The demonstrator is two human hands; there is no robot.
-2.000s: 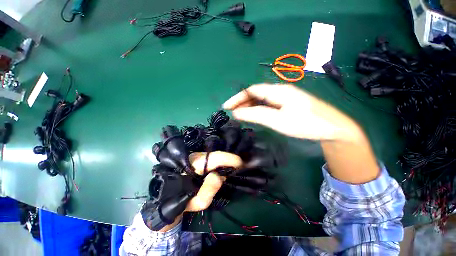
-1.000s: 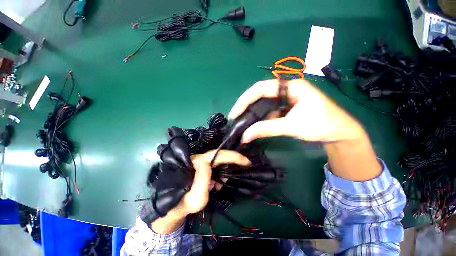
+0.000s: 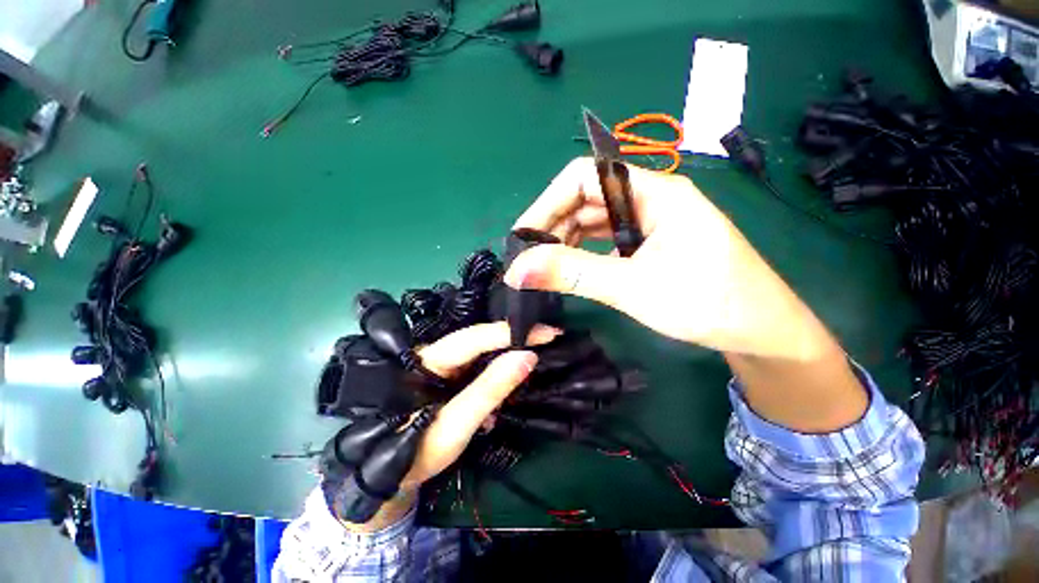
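My right hand (image 3: 672, 251) holds a trimming knife (image 3: 613, 182), its pointed blade up and away from me. Its thumb and a finger also grip the upper end of a black cable connector (image 3: 531, 305). My left hand (image 3: 461, 404) pinches that connector's lower end between thumb and fingers. Several more connectors (image 3: 370, 382) fan out around my left hand, and some cover its back. Coiled thin cable (image 3: 469, 285) lies behind them. Red-tipped wire ends (image 3: 570, 516) stick out below.
Orange-handled scissors (image 3: 649, 139) lie behind my right hand, beside white paper (image 3: 718, 97) and a single connector (image 3: 743, 150). A large dark cable pile (image 3: 968, 228) fills the right. Cable bunches lie at left (image 3: 114, 308) and top (image 3: 387, 51). Blue bins (image 3: 142, 535) stand below the left edge.
My right hand came down to the bunch and now grips a connector's upper end. The knife blade now shows clearly, pointing up. My left thumb and fingers have closed on the connector's lower end.
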